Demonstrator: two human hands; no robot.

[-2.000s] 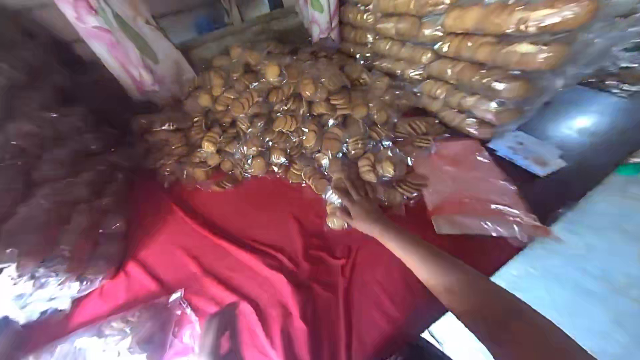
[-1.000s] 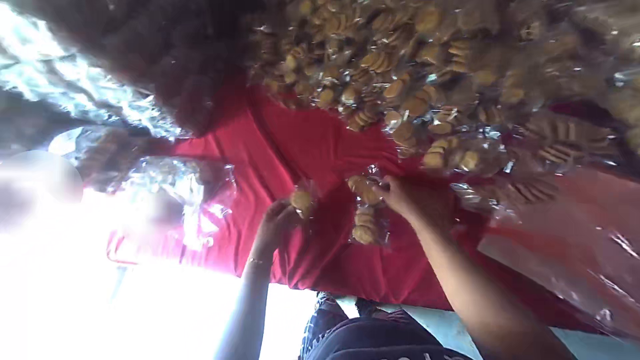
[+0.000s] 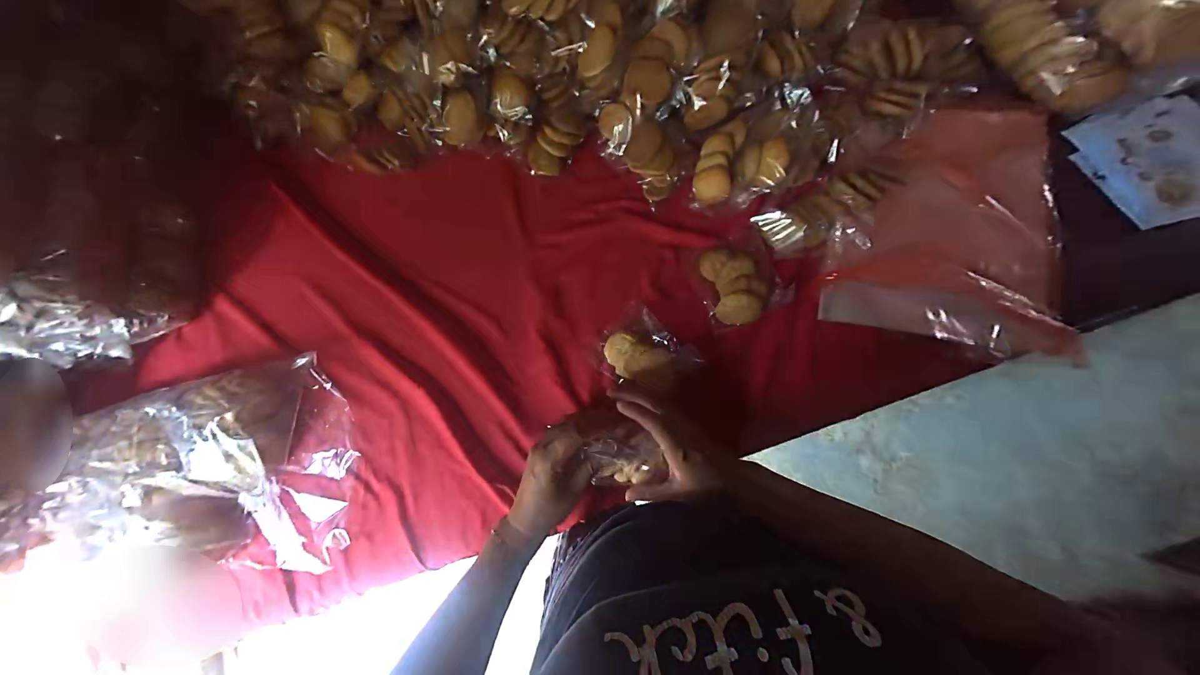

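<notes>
My left hand (image 3: 553, 473) and my right hand (image 3: 670, 450) are close together at the near edge of a red cloth (image 3: 422, 244). Between them is a small clear plastic packet of cookies (image 3: 623, 464), held by both hands; the fingers partly hide it. Just beyond my right hand lies another cookie packet (image 3: 637, 354) on the cloth, partly in shadow. Farther up and to the right rests one more cookie packet (image 3: 736, 286). A large heap of cookie packets (image 3: 647, 84) spreads along the far side of the cloth.
A big clear plastic bag (image 3: 206, 459) with packets in it lies at the left. On the right are a pinkish plastic sheet or bag (image 3: 966, 206), printed papers (image 3: 1144, 159) and long bagged baked goods (image 3: 1050, 47). Blurred parts of another person show at the left edge.
One second ago my hands were apart, the left at one packet and the right at others; now they have come together around one packet near my body. The view has shifted.
</notes>
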